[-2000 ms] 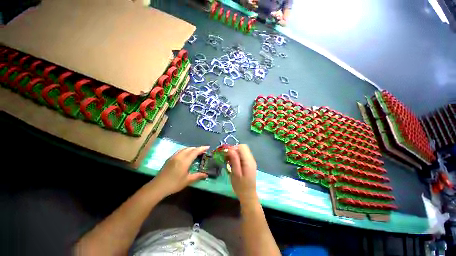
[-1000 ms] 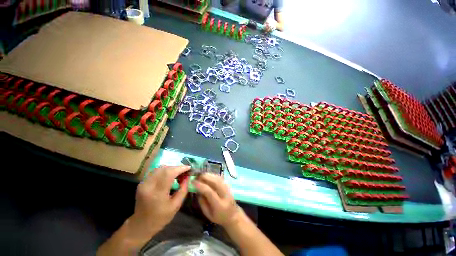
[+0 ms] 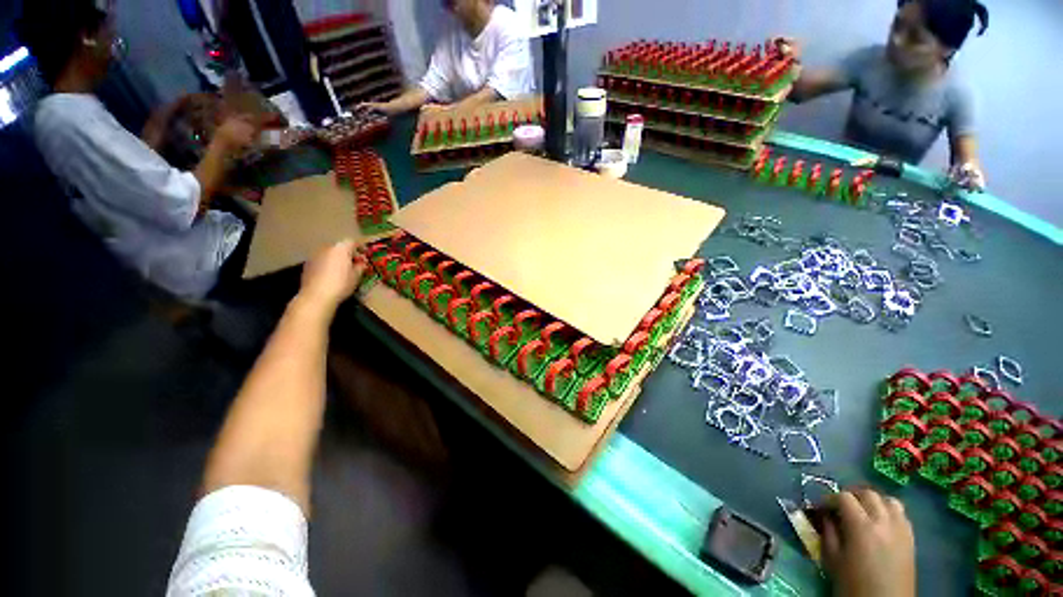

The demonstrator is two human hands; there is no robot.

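My left hand is at the far left end of the rows of circuit board modules with red loops; its fingertips touch the end module, and whether they grip it is hidden. My right hand is at the near edge, closed on a slim pale hand tool, beside the loose pile of square frames. The black assembly fixture lies on the table edge left of my right hand, with its recess facing up and no module in it.
A cardboard sheet covers part of the left modules. A dense module block is at right. Stacked trays, a bottle and a tape roll are behind. Several people sit around the table.
The view has swung left. My hands were together at the fixture; now my left hand is at the far end of the left rows and my right hand has taken hold of the tool.
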